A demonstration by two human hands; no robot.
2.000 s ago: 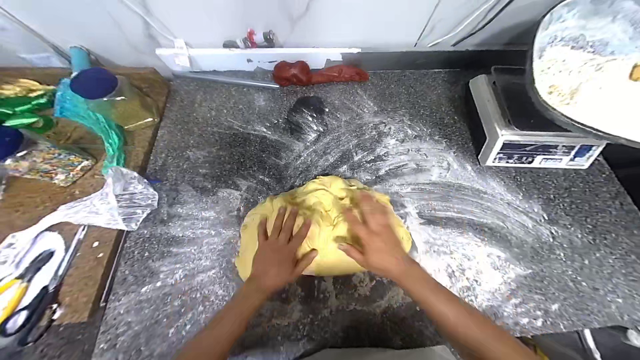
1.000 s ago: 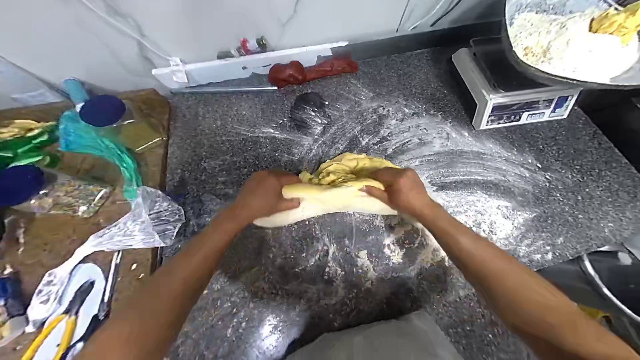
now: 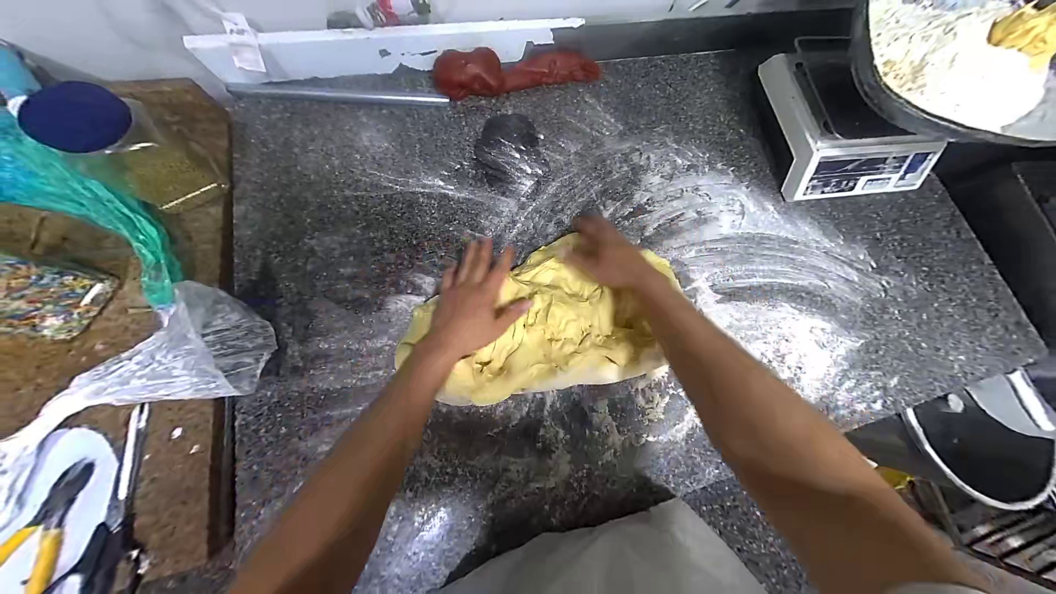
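A wide slab of yellow dough (image 3: 553, 330) lies on a speckled dark stone countertop (image 3: 330, 190) dusted with white flour. My left hand (image 3: 478, 309) rests on the dough's upper left part, its fingers apart and pointing away from me. My right hand (image 3: 606, 252), slightly blurred, touches the far right part of the dough; its fingertips reach the far edge. The dough's surface is creased and uneven, with a smoother, paler near edge. Part of its right side is hidden under my right hand and forearm.
Beyond the dough lie a small dark lump (image 3: 509, 148), a red knotted bag (image 3: 487, 73) and a metal rod (image 3: 338, 95). A scale (image 3: 866, 165) and a large pan with flour (image 3: 949, 66) stand back right. At left, a brown board (image 3: 177, 478) bears plastic bags, a blue-lidded jar (image 3: 74, 117) and pliers (image 3: 54, 511).
The dough, gripped at both sides and partly lifted or folded one second ago, now lies spread flatter. Both hands have let go of its edges and lie on top, fingers spread on the left.
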